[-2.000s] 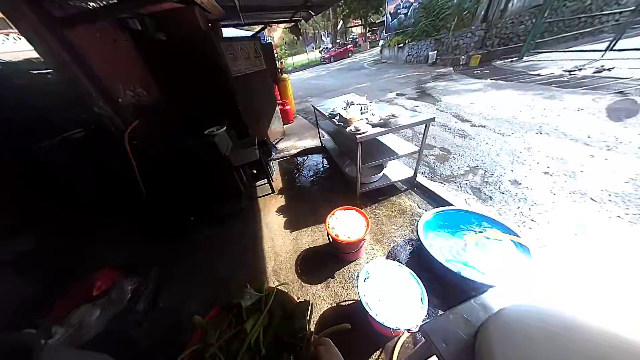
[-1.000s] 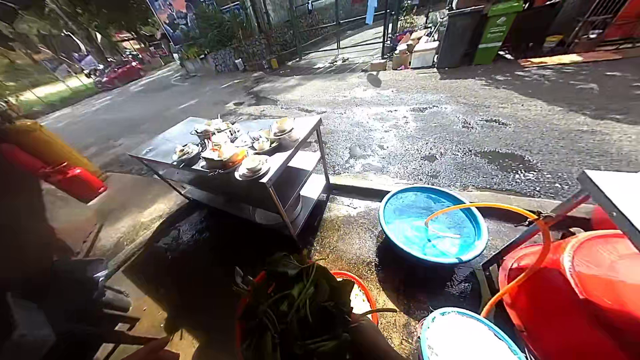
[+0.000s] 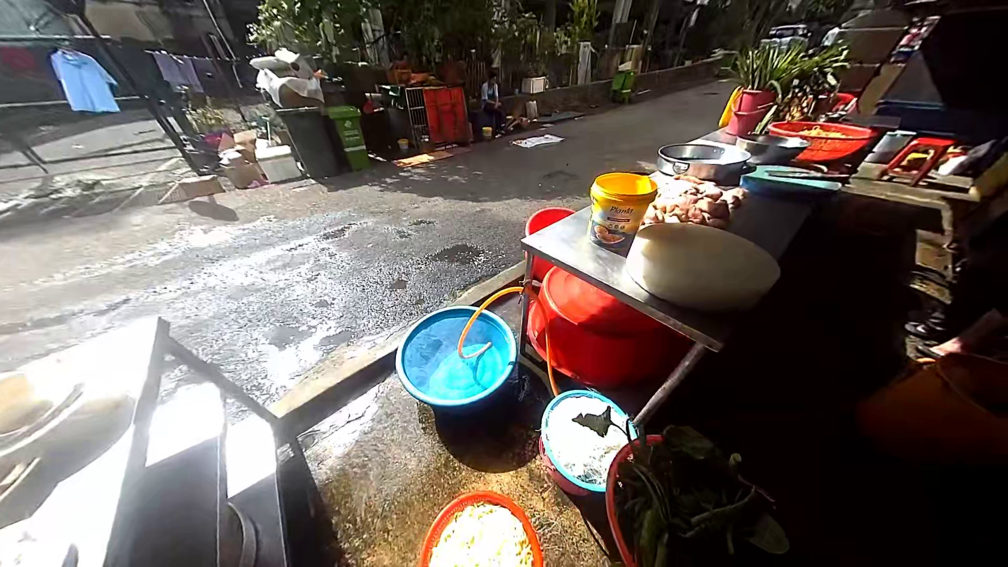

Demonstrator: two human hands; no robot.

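Neither of my hands shows in the head view. Low at right of centre, a red basket [image 3: 618, 504] holds dark leafy greens [image 3: 685, 496]. Beside it stands a tub [image 3: 555, 465] with a blue rim and white contents, a dark leaf lying on top. Pale shredded food [image 3: 484, 539] fills a red-rimmed container at the bottom edge. An orange hose [image 3: 549, 346] hangs into a blue basin [image 3: 457, 398] of water. On the steel table [image 3: 583, 264] are a yellow bucket [image 3: 618, 209], a pile of raw meat pieces [image 3: 693, 201], a large pale rounded object [image 3: 701, 266] and a metal pot [image 3: 703, 161].
A steel table [image 3: 161, 370] with dishes stands at the lower left, washed out by glare. A large red tub [image 3: 598, 331] sits under the right table. A low curb [image 3: 354, 378] borders the wet road. Someone's foot [image 3: 945, 346] shows in shadow at far right. A person [image 3: 491, 102] sits across the road.
The view has swung far to the right. The greens, low in the middle one second ago, now show at the lower right, beside the blue-rimmed tub.
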